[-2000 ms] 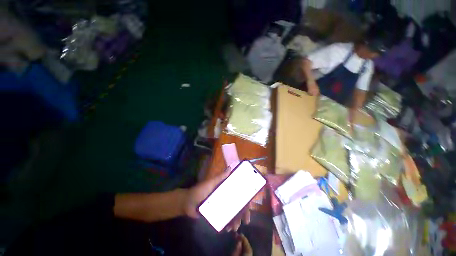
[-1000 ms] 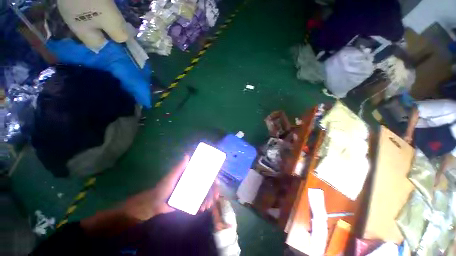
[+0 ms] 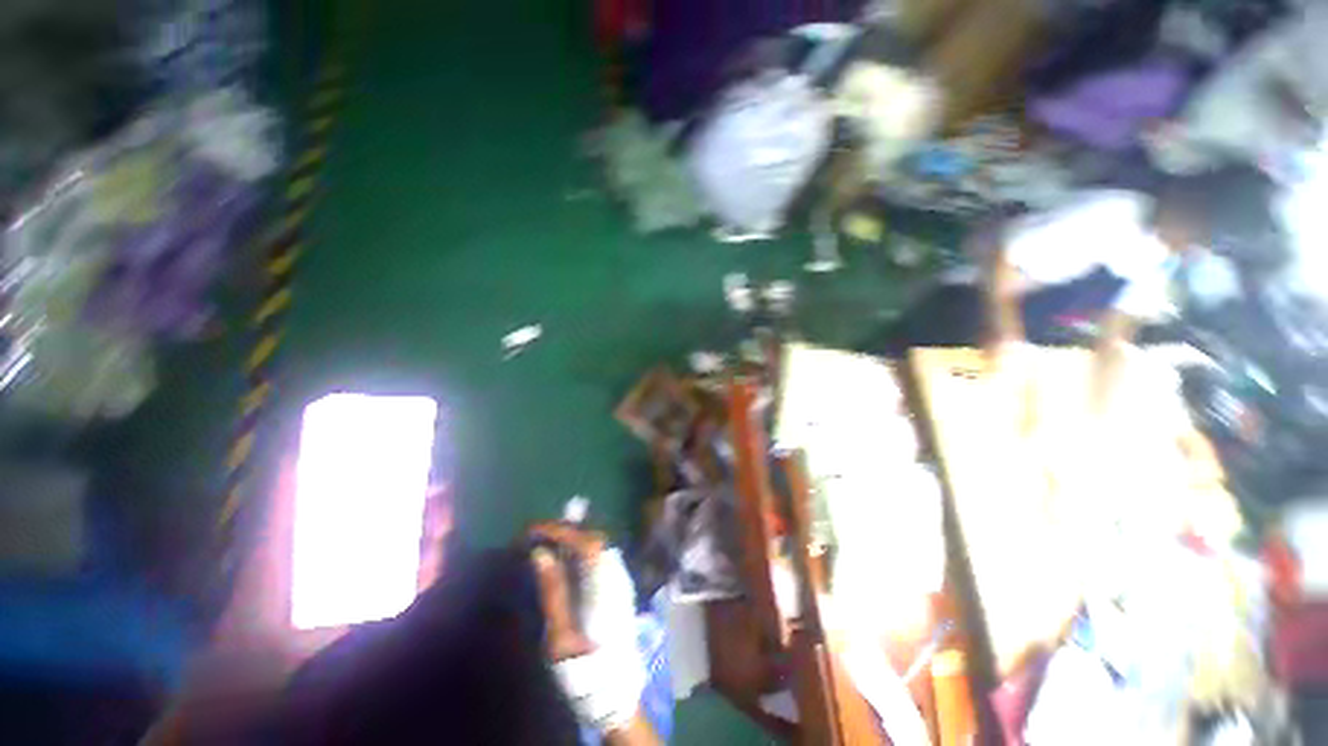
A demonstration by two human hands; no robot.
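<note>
The smartphone (image 3: 364, 510) is upright in the left part of the view, its screen glaring white. My left hand (image 3: 259, 598) holds it from below and behind; the hand is blurred and mostly hidden by the glare and the phone. My right hand (image 3: 575, 605), with a white wrap around hand and wrist, is low in the centre, to the right of the phone and apart from it. Its fingers are blurred, and I cannot tell whether they hold anything.
The brown table (image 3: 859, 707) at the right bears overexposed pale garments (image 3: 888, 532). Another person's arms (image 3: 1008, 299) reach over its far side. A blue stool (image 3: 655, 678) is partly behind my right hand. Bagged garments (image 3: 160, 262) lie left of a yellow-black floor line (image 3: 277, 270).
The view has swung about. The phone has moved left in the picture and stands more upright, still in my left hand. My wrapped right hand shows more fully, and the table scene is brighter.
</note>
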